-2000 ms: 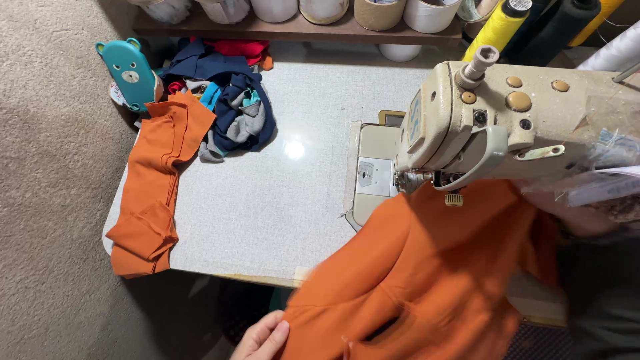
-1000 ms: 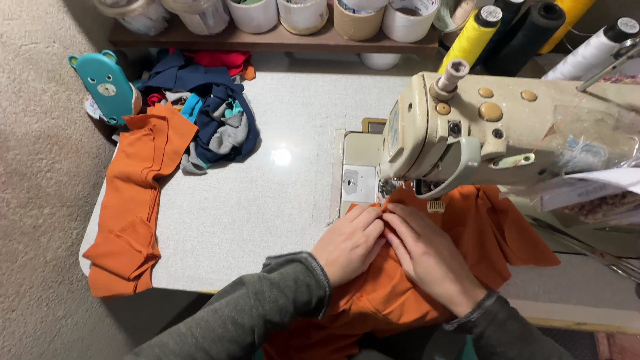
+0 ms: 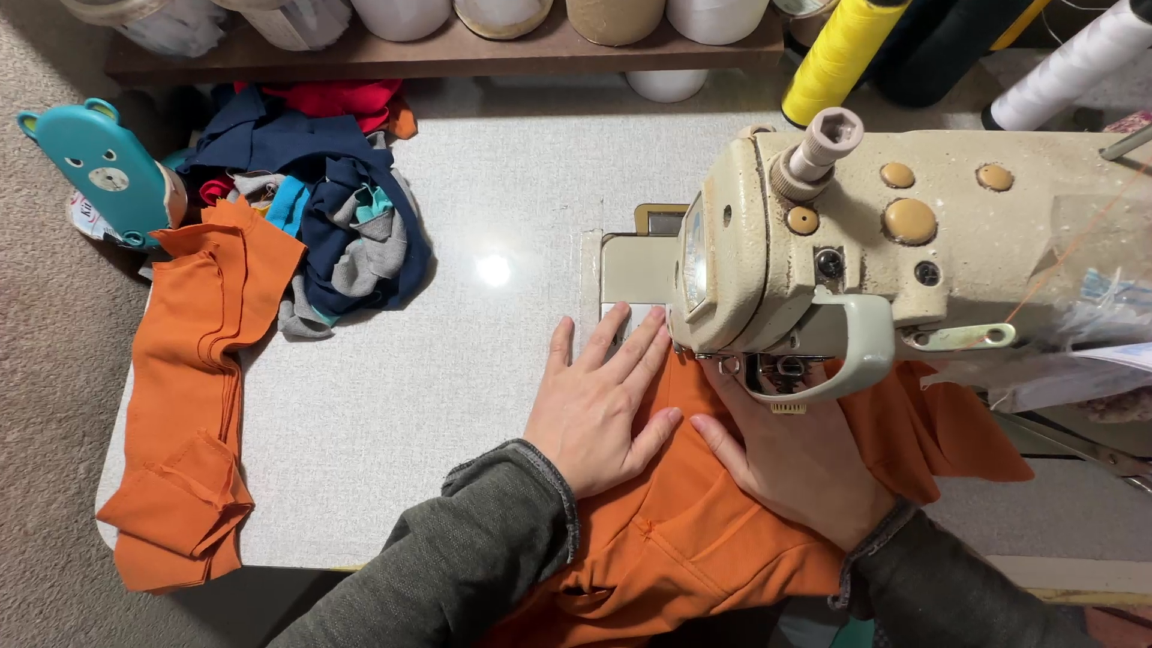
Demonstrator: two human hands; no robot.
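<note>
An orange fabric garment (image 3: 684,540) lies partly under the head of a beige sewing machine (image 3: 972,225) and drapes over the table's front edge. My left hand (image 3: 603,405) rests flat, fingers spread, on the cloth's left edge and the metal plate beside the needle area. Palm down, my right hand (image 3: 792,459) presses on the garment just right of it, its fingertips hidden beneath the machine head. The needle and presser foot are mostly hidden.
Stacked orange cut pieces (image 3: 184,387) hang over the table's left edge. Behind them are a pile of fabric scraps (image 3: 315,198) and a teal bear-shaped case (image 3: 108,171). A brown shelf (image 3: 450,58) holds tubs; thread cones (image 3: 837,54) stand behind the machine.
Two seconds ago one hand held the garment near the front edge; a second ago both hands were together on the cloth at the needle area. Now they are apart, lying flatter, fingers forward.
</note>
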